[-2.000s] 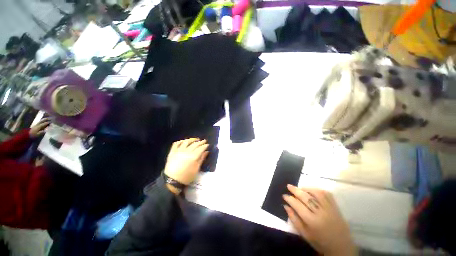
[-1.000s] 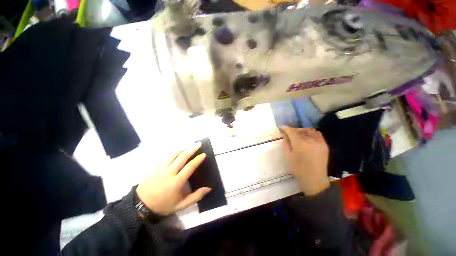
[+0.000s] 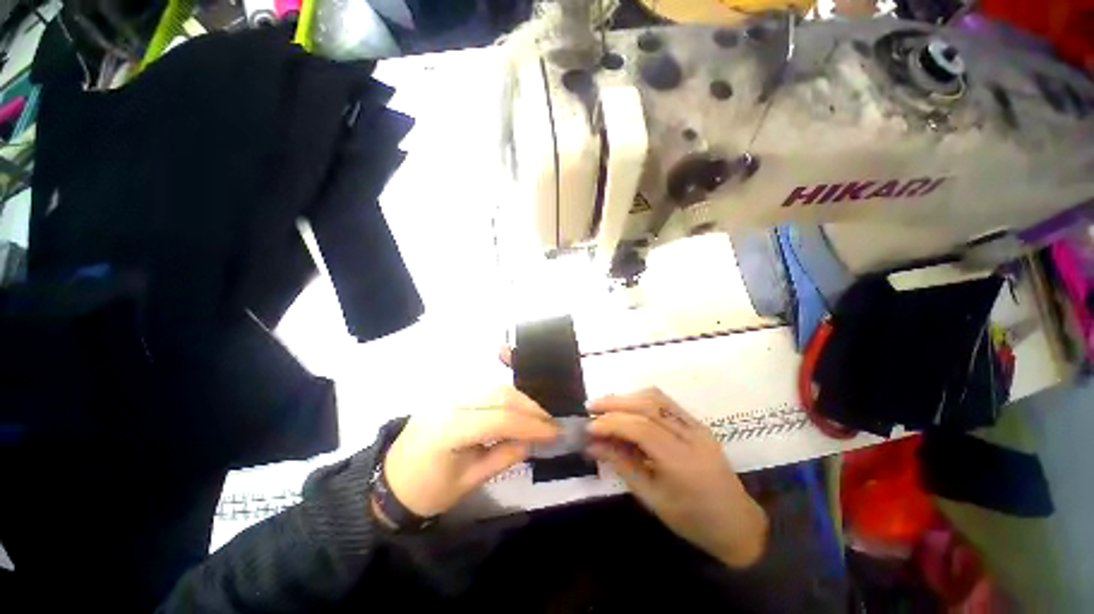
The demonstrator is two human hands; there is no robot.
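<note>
A narrow black fabric piece (image 3: pixel 548 360) lies upright in view on the white table, below and left of the presser foot (image 3: pixel 627 286). My left hand (image 3: pixel 470 446) and my right hand (image 3: pixel 667 465) meet over its lower part. Both pinch a small grey piece (image 3: pixel 560 438) between their fingertips, lying across the black piece; whether it is a separate scrap or a folded part I cannot tell. The white sewing machine head (image 3: pixel 744 132) stands above and right of the hands.
A large heap of black pieces (image 3: pixel 180 204) covers the left, with one strip (image 3: pixel 370 270) hanging off. At the right, black pieces (image 3: pixel 912 348) lie over scissors with red handles (image 3: pixel 821 381), beside a blue-grey fabric (image 3: pixel 804 282). Red cloth (image 3: pixel 885 492) is beyond the table edge.
My right hand has moved left from beside the blue-grey fabric to the black piece. My left hand no longer lies flat on it; both hands now pinch the grey piece. The view has shifted.
</note>
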